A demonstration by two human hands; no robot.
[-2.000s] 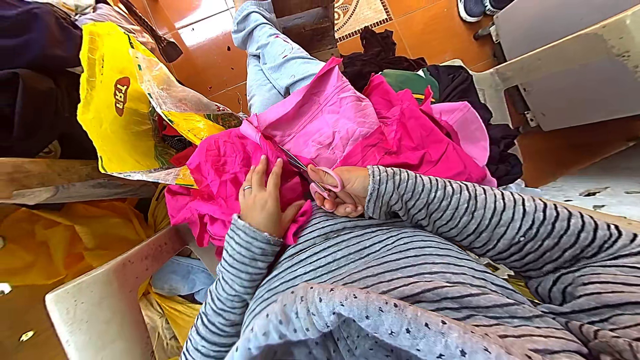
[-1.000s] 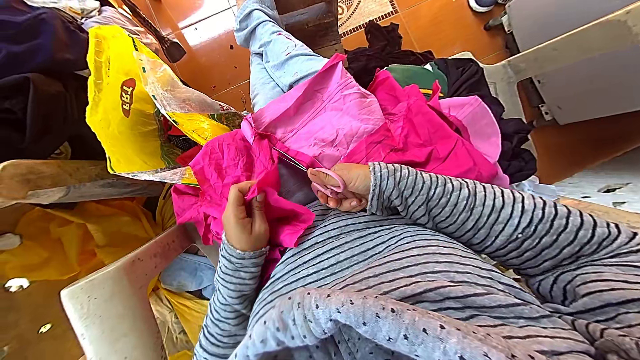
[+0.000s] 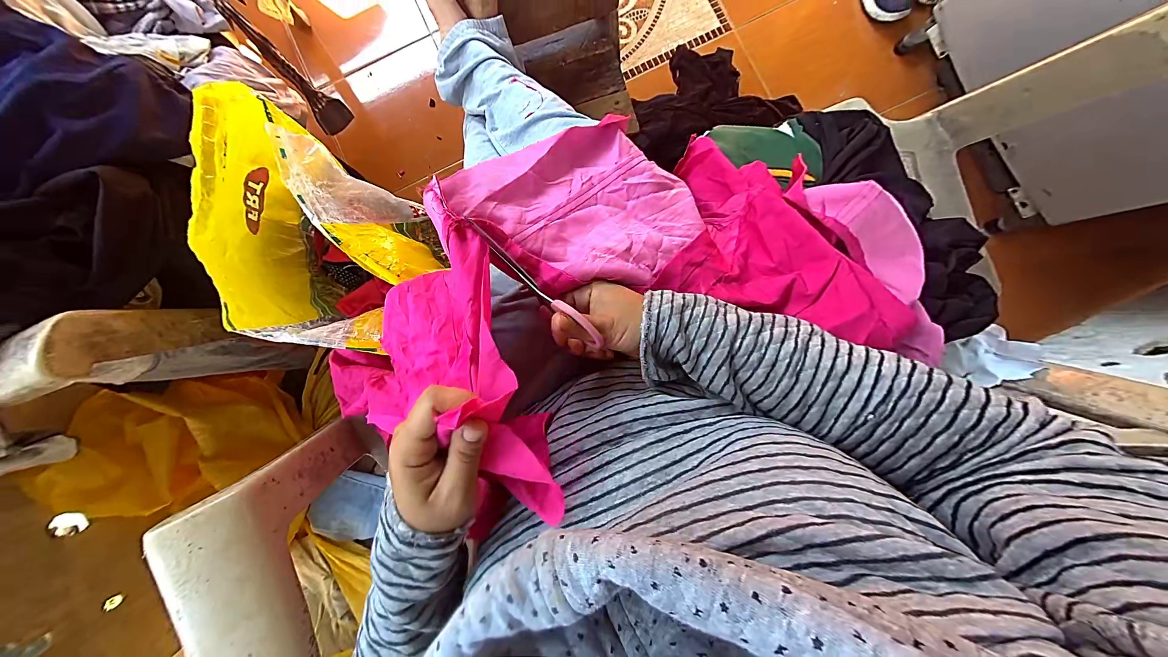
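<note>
A bright and light pink cloth (image 3: 584,205) lies across my lap. My left hand (image 3: 433,461) pinches a bunched, bright pink part of it between thumb and fingers, raised a little at the lower left. My right hand (image 3: 598,319) holds pink-handled scissors (image 3: 577,321) to the right of that part. Their metal blades point up and left and meet the cloth near the seam where the bright strip joins the light panel. Whether the blades are apart I cannot tell.
A yellow plastic bag (image 3: 246,210) stands at the left, near dark clothes (image 3: 82,219). A worn plastic chair armrest (image 3: 246,520) is beside my left arm. Black cloth (image 3: 954,265) lies past the pink cloth at the right.
My left hand lay spread on the pink cloth two seconds ago; it has since moved down and closed on a bunched part, pulling it taut. My right hand keeps hold of the scissors.
</note>
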